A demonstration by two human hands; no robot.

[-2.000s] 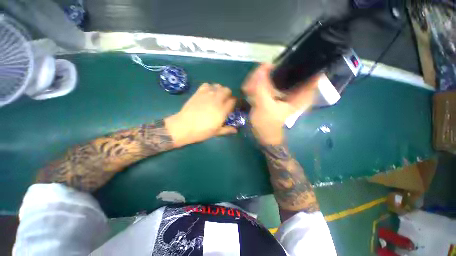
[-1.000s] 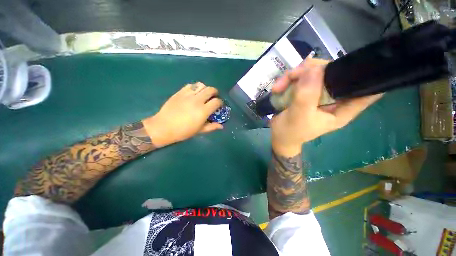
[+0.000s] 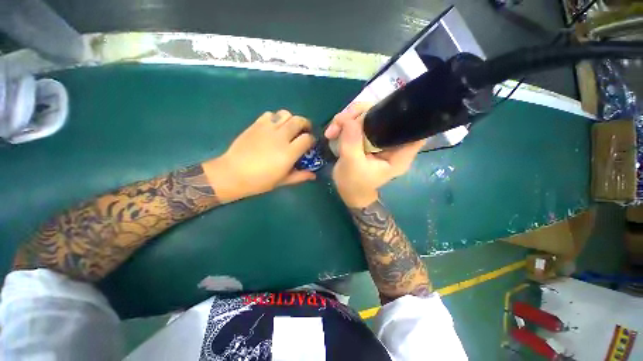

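Observation:
A round blue unit (image 3: 310, 160) lies on the green bench mat, partly hidden under the fingers of my left hand (image 3: 265, 155). My left hand grips it from the left side. My right hand (image 3: 366, 158) is shut around the front of a thick black electric screwdriver (image 3: 423, 102). The driver's dark tip end is at the right edge of the unit; whether it touches a screw cannot be seen. A heavy black cable runs from its rear to the right. The white and black screw feeder (image 3: 451, 35) stands behind the driver, partly hidden by it.
The green bench mat (image 3: 162, 113) ends at a scuffed whitish rail (image 3: 211, 51) with the dark conveyor belt (image 3: 296, 21) beyond. A white fan base (image 3: 49, 109) stands at the left. A brown cardboard box (image 3: 612, 161) is at the far right.
The driver in my right hand has moved left from the feeder to the unit. My left hand has stayed on the unit. The second blue unit seen earliest, behind my left hand, is no longer visible.

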